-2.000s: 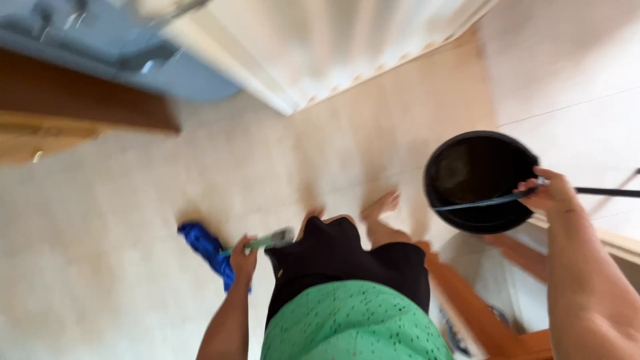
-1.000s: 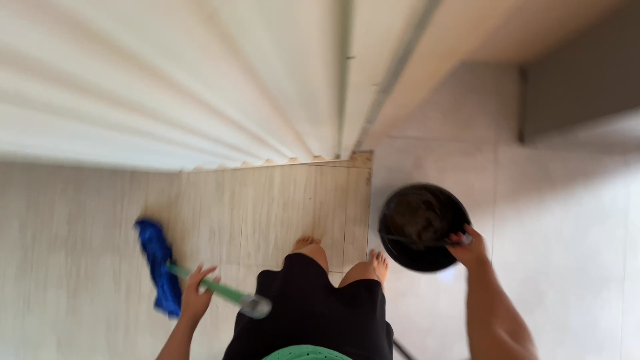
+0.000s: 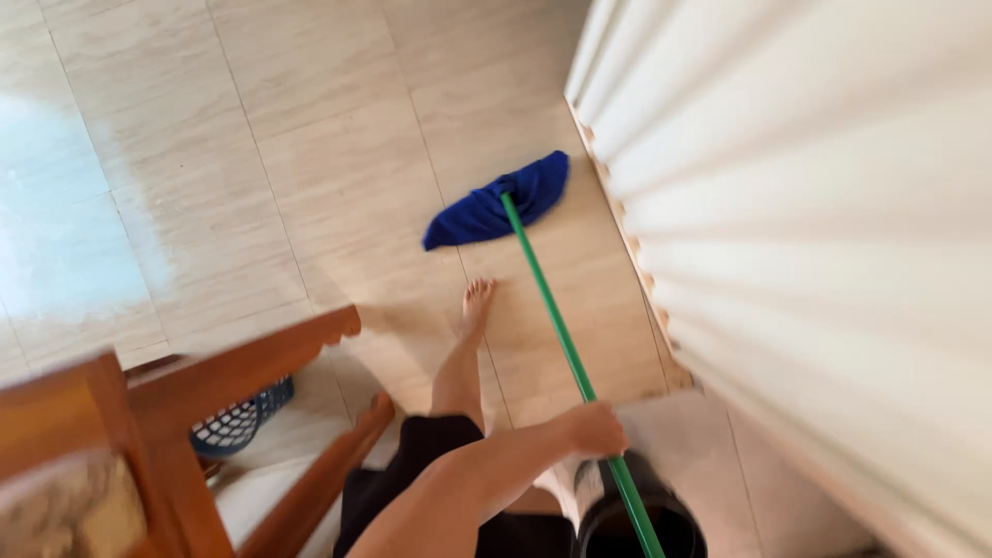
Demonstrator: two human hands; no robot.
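Observation:
My left hand [image 3: 601, 430] is closed around the green pole [image 3: 558, 322] of a floor mop, low in the view. At the pole's far end, a blue cloth mop head [image 3: 496, 203] lies on the pale tiled floor, beyond my bare foot. The pole's near end crosses over a black bucket [image 3: 696, 527] at the bottom edge, right of my dark shorts. My right hand is outside the view, so its hold cannot be seen.
Orange-brown wooden furniture [image 3: 248, 364] stands at the lower left, with a dark blue latticed plastic basket [image 3: 232, 426] beneath it. A white pleated curtain or folding panel [image 3: 814, 201] runs along the right. Light reflects off the floor [image 3: 70, 225] at left.
The view has turned strongly. The mop head, earlier to my left, is now ahead of my feet. My right hand, at the bucket before, has left the view.

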